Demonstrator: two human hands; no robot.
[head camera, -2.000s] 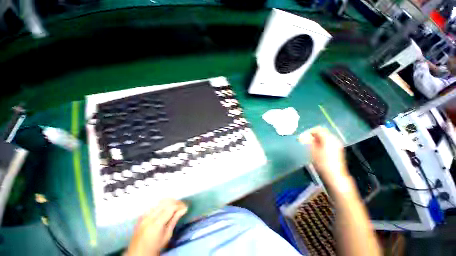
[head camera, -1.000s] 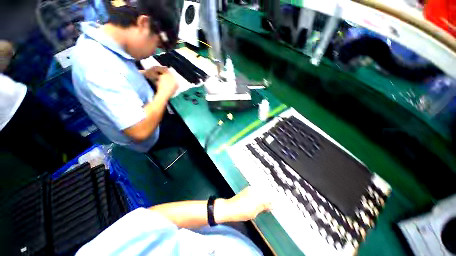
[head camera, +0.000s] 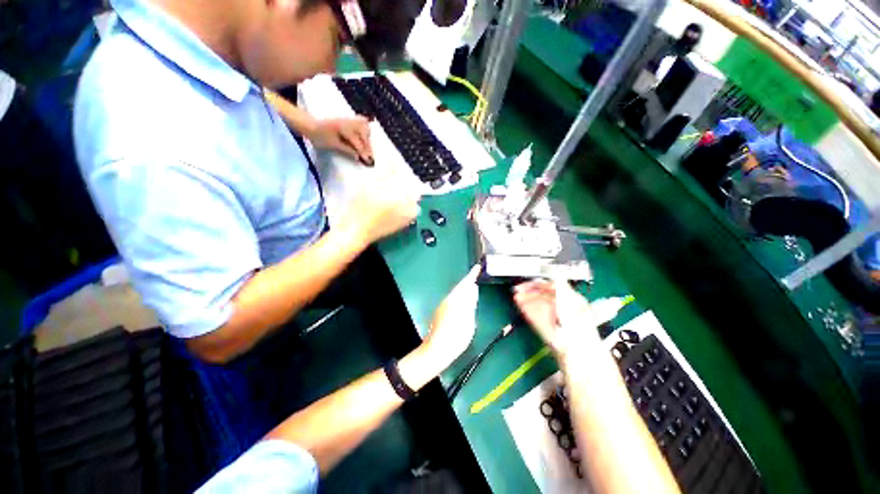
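Note:
A grey-white metal bench fixture (head camera: 521, 236) with a slanted upright column stands on the green mat ahead. My left hand (head camera: 452, 323), below a black wristband, has its fingertips at the fixture's near left corner. My right hand (head camera: 548, 314) is blurred at the fixture's near edge, fingers bent. Whether either hand grips the fixture or a small part cannot be seen. At lower right, a black tray (head camera: 690, 415) of small black parts lies on a white board (head camera: 521, 425), partly covered by my right forearm. Black round parts (head camera: 562, 425) lie on the board.
A person in a light blue shirt (head camera: 183, 183) works close at left. Before them is a white board (head camera: 314, 96) with rows of black parts. Two loose black parts (head camera: 429, 236) lie on the mat. A black cable (head camera: 482, 357) runs near my left hand. Stacked black trays (head camera: 87, 415) stand lower left.
The view has moved toward the neighbour's place and fixture. My left hand has moved from the white board's edge to the fixture. My right hand has come into view there.

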